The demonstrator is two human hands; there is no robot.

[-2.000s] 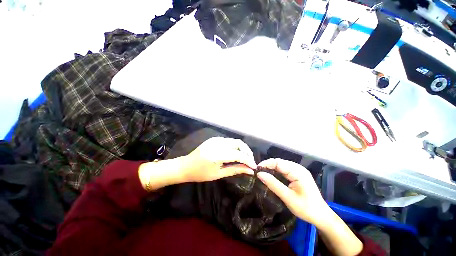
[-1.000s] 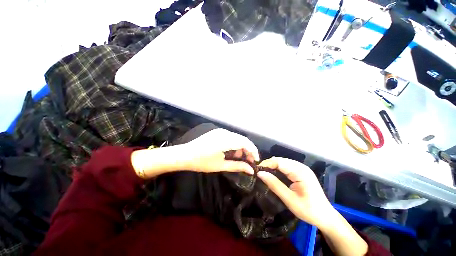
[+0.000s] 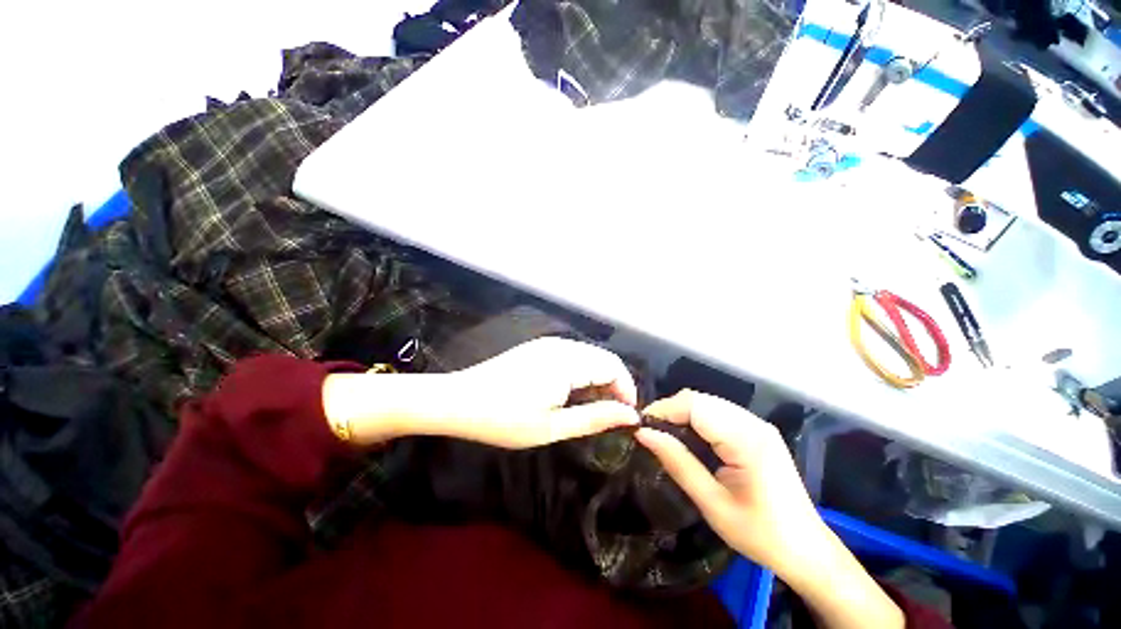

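Observation:
A dark plaid garment (image 3: 639, 522) hangs over my lap, below the front edge of the white table. My left hand (image 3: 553, 391) pinches its edge between thumb and fingers. My right hand (image 3: 725, 473) pinches the same edge just to the right, the fingertips of both hands nearly touching. The exact bit of cloth between the fingertips is small and mostly hidden. A thin white loop (image 3: 408, 350) shows on the dark cloth left of my left wrist.
The white machine table (image 3: 541, 197) holds red and yellow scissors (image 3: 904, 342), a slim black tool (image 3: 966, 322) and a green-yellow tool (image 3: 953, 256). A sewing machine (image 3: 861, 80) stands behind. More plaid cloth (image 3: 234, 172) is heaped left. A blue bin (image 3: 897, 547) is under the table.
The view has shifted, so the table and tools appear further right. My left fingers have closed up around the cloth edge; both hands stay at the same place on the garment.

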